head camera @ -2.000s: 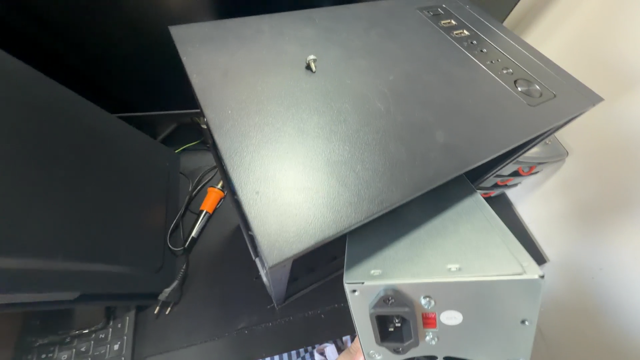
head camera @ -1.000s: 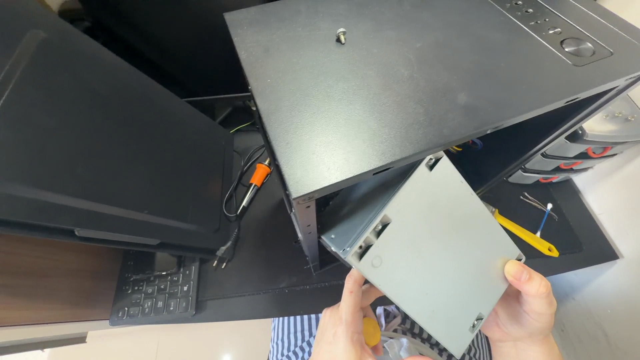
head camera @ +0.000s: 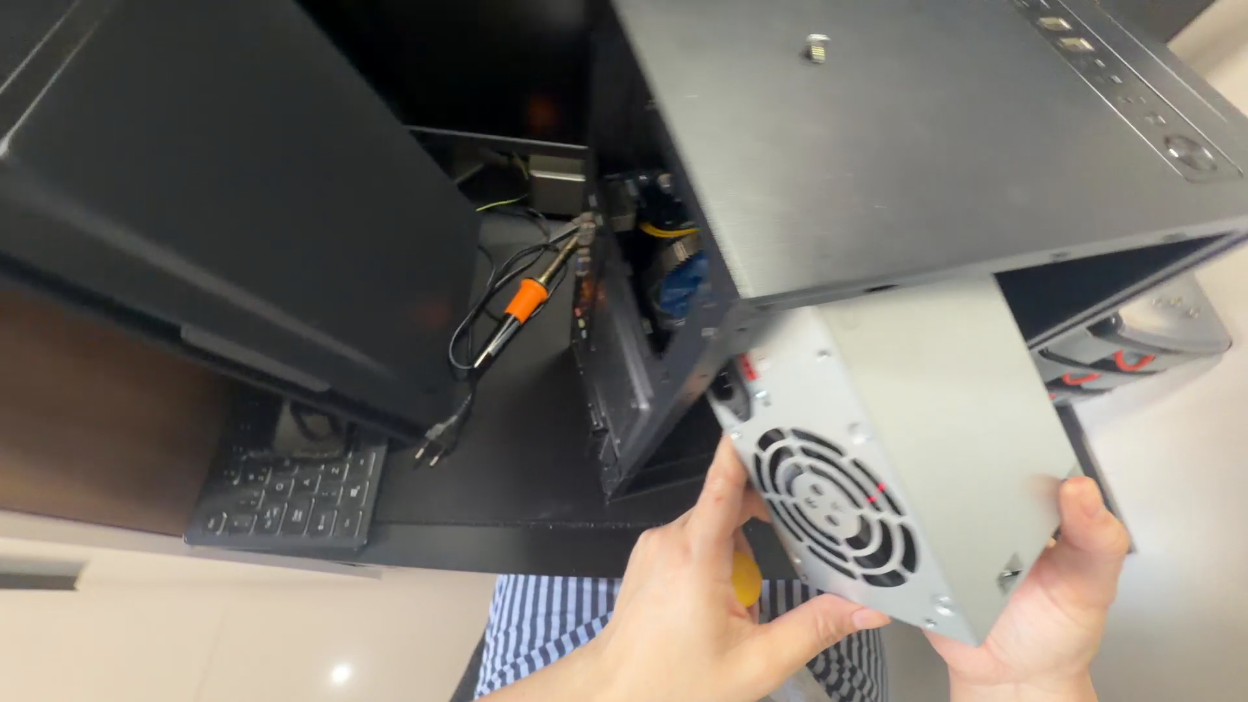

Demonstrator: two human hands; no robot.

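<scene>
A metal computer power supply [head camera: 946, 448] is tilted below the top panel of a black computer case [head camera: 916, 146], its upper end at the case's open side. My left hand [head camera: 712, 585] holds its lower left, thumb below the fan grille [head camera: 834, 507]; a yellow object [head camera: 746, 580], perhaps a tool handle, shows between the hand and the unit. My right hand [head camera: 1063, 585] grips the lower right corner. A small screw [head camera: 817, 49] stands on the case top. Inside the case, a yellow cable [head camera: 668, 230] and a blue part [head camera: 682, 285] show through the rear opening.
An orange-handled soldering iron [head camera: 526, 299] with its black cord and plug [head camera: 441, 439] lies on the black desk [head camera: 487, 487]. A large black panel or case [head camera: 234, 214] leans at the left, above a black keyboard [head camera: 292, 497]. A grey organizer with red parts [head camera: 1141, 341] sits at the right.
Both hands have turned the power supply, so its fan grille now faces left toward view; one second ago a plain face showed. The yellow tool seen right of it then is now out of sight.
</scene>
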